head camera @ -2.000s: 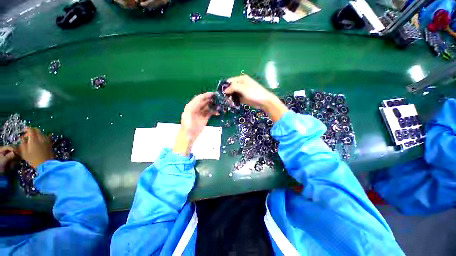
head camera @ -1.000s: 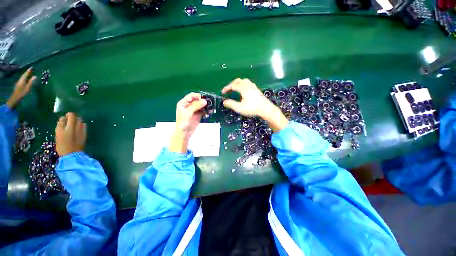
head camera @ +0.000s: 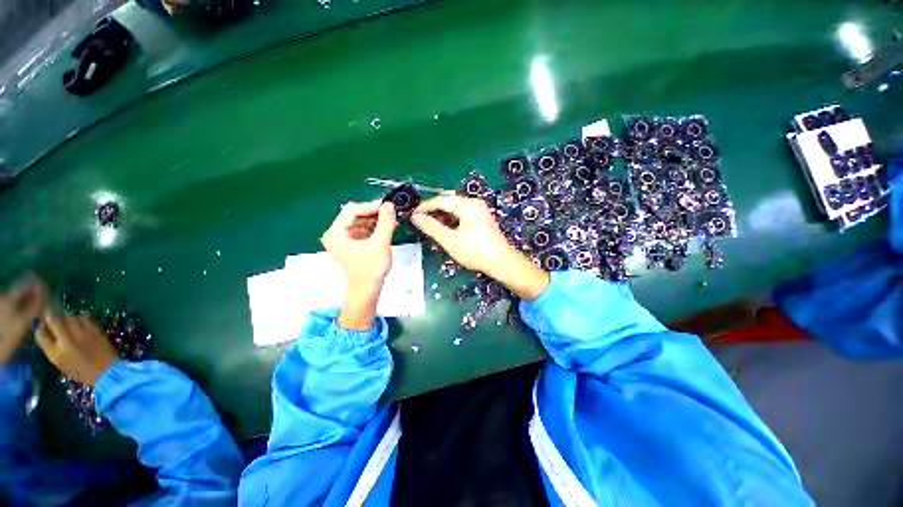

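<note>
A black round lens module (head camera: 403, 200) with a paler ring is held between the fingertips of both my hands. My left hand (head camera: 360, 240) grips its left side. My right hand (head camera: 460, 230) touches its right side with thumb and fingers. Thin silver tweezers (head camera: 428, 187) show just beyond the fingers; whether they are held or lying, I cannot tell. Many similar modules (head camera: 554, 203) are massed right of my hands, partly in rows, with looser pieces at the near left edge. White paper sheets (head camera: 297, 294) lie under and left of my left forearm.
A white foam tray (head camera: 818, 166) with black modules stands far right, beside a blue sleeve. Another worker's hands (head camera: 74, 342) are over a dark pile at left. A small part (head camera: 106, 212) lies at left. A black object (head camera: 97, 56) lies beyond the ledge.
My hands have come together on the module; a second ago they were apart, with a thin tool between them. The view has shifted. The other worker's hands have moved together over their pile.
</note>
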